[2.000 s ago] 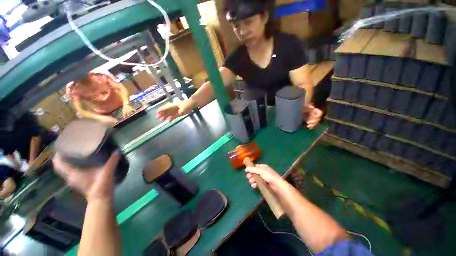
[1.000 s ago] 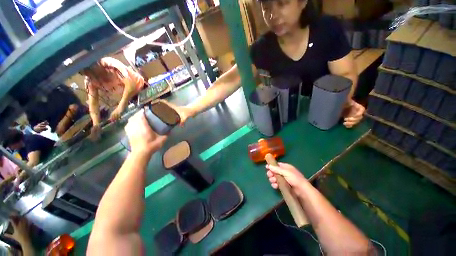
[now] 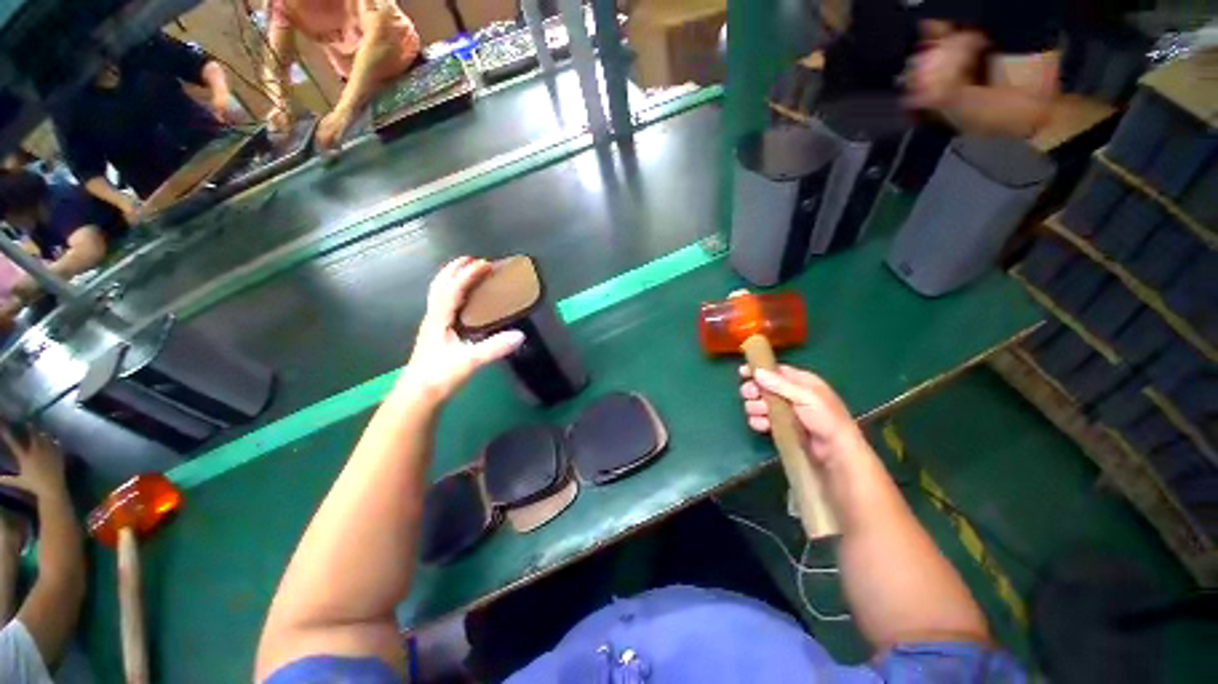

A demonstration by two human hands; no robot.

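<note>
My left hand (image 3: 454,334) is around the upper end of a speaker body (image 3: 545,350) on the green bench. The body has a wood-brown top (image 3: 504,290) and a black front strip, and leans in the view. My right hand (image 3: 799,401) holds the wooden handle of a mallet (image 3: 753,325); its orange-red head is over the bench, to the right of the body and apart from it. Several end covers (image 3: 617,436) lie near the bench's front edge, mostly black side up, with brown showing under some.
Grey speakers (image 3: 783,207) stand by the green post; another (image 3: 971,214) is right of them near a person's arms. A second mallet (image 3: 135,508) lies left beside a neighbour's arm. Speakers (image 3: 200,372) lie on the conveyor belt (image 3: 401,287). Layered stacks (image 3: 1135,267) are at right.
My left hand has let go of the earlier held speaker and moved to the standing body. The person opposite has drawn their reaching arm back. The mallet remains in my right hand.
</note>
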